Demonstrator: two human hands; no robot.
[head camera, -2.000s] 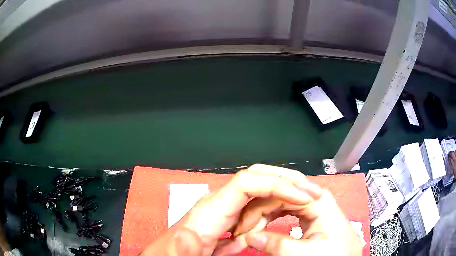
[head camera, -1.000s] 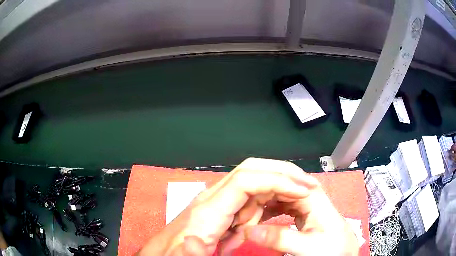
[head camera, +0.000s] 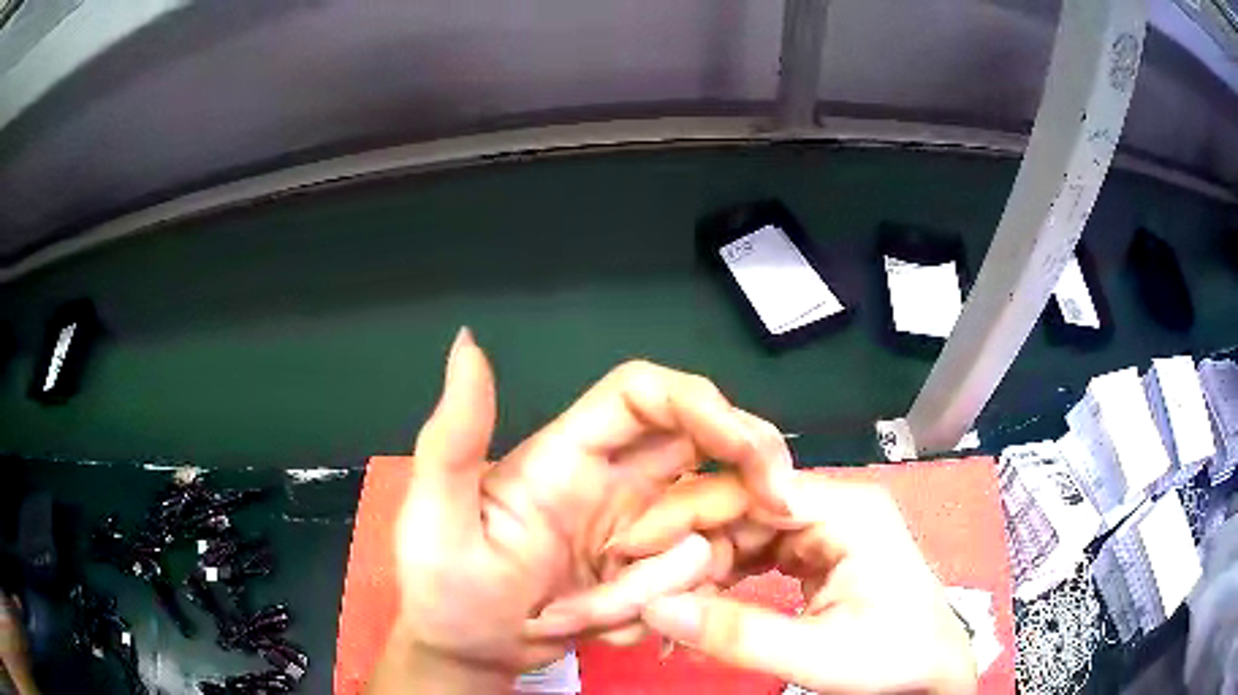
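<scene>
My left hand (head camera: 523, 523) is in the middle, palm towards the camera, its thumb raised and its fingers bent. My right hand (head camera: 849, 584) meets it from the right; its fingertips touch the left hand's fingers. Nothing shows held in either; the space between the fingers is partly hidden. Both are above the red-orange mat (head camera: 373, 543). A white leaflet (head camera: 554, 673) shows partly below my left hand. White cards (head camera: 975, 622) lie at the mat's right, partly hidden by my right hand.
Black trays with white papers (head camera: 781, 278) (head camera: 923, 296) sit on the green belt (head camera: 407, 326). A pale post (head camera: 1025, 258) stands behind the mat. Tangled black cables (head camera: 204, 557) lie left; paper bundles (head camera: 1127, 435) and pale bands (head camera: 1059, 631) lie right.
My left hand has turned from a curved, back-up pose to show its palm, with the thumb raised. The trays on the right have shifted left along the belt.
</scene>
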